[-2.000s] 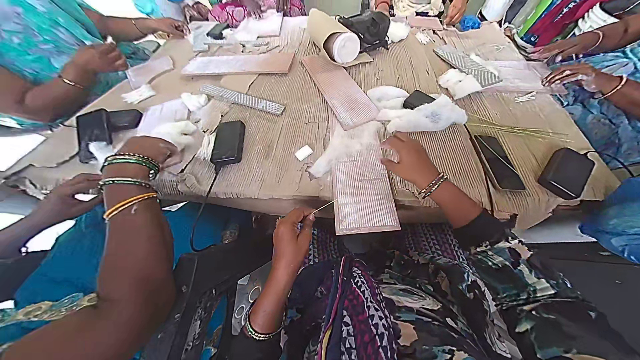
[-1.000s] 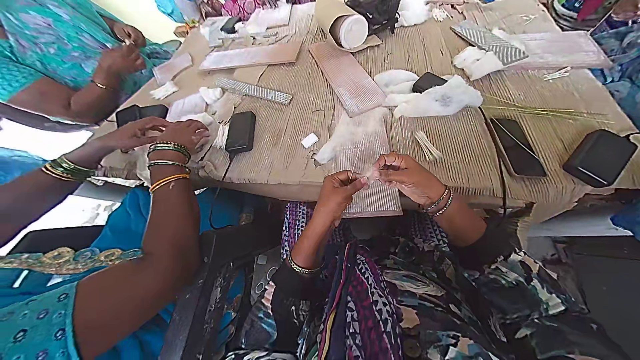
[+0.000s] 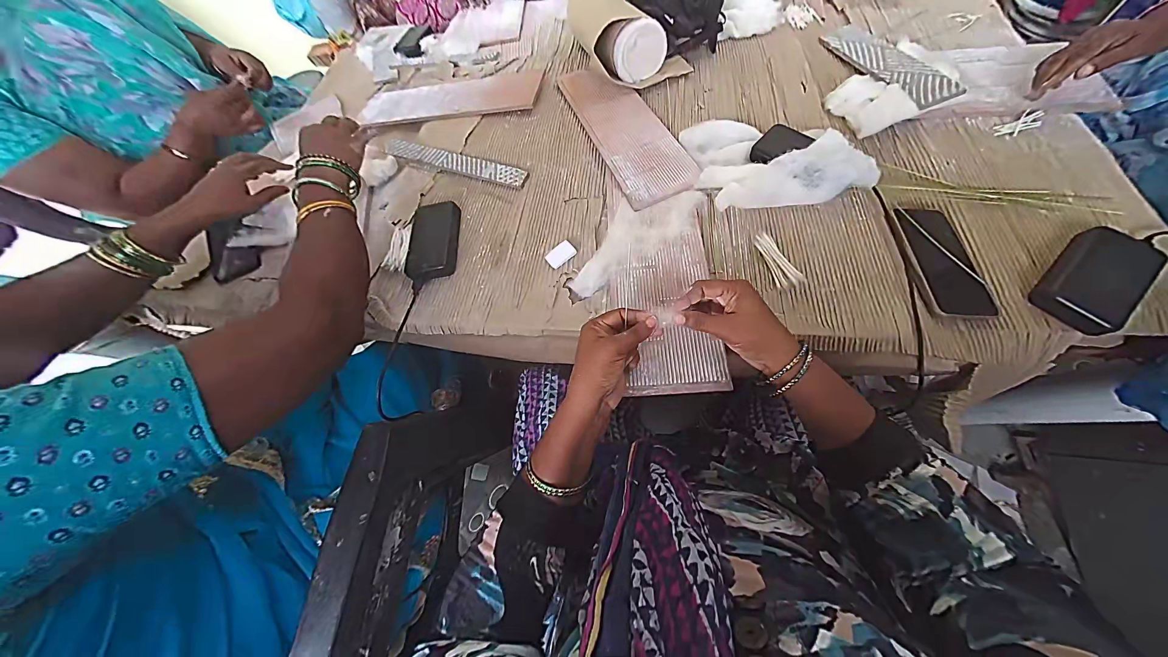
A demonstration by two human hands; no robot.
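My left hand and my right hand meet above the near edge of the table, each pinching a small tuft of white fibre between thumb and fingers. Beneath them lies a ridged board, its near end over the table edge. A thin sheet of cotton wool covers the board's far part. Thin white sticks lie to the right of the board, and a small white block to its left. Whether a stick is inside the tuft cannot be told.
A second ridged board, cotton wool pads, a smartphone and black boxes with cables lie around. Long thin stalks are at the right. A co-worker's arms reach in from the left; another person's hand is at the upper right.
Two seconds ago my hands were apart, the left at the board's near edge with a thin stick, the right on the board; now they are together at the tuft. The co-worker's hands at left have moved.
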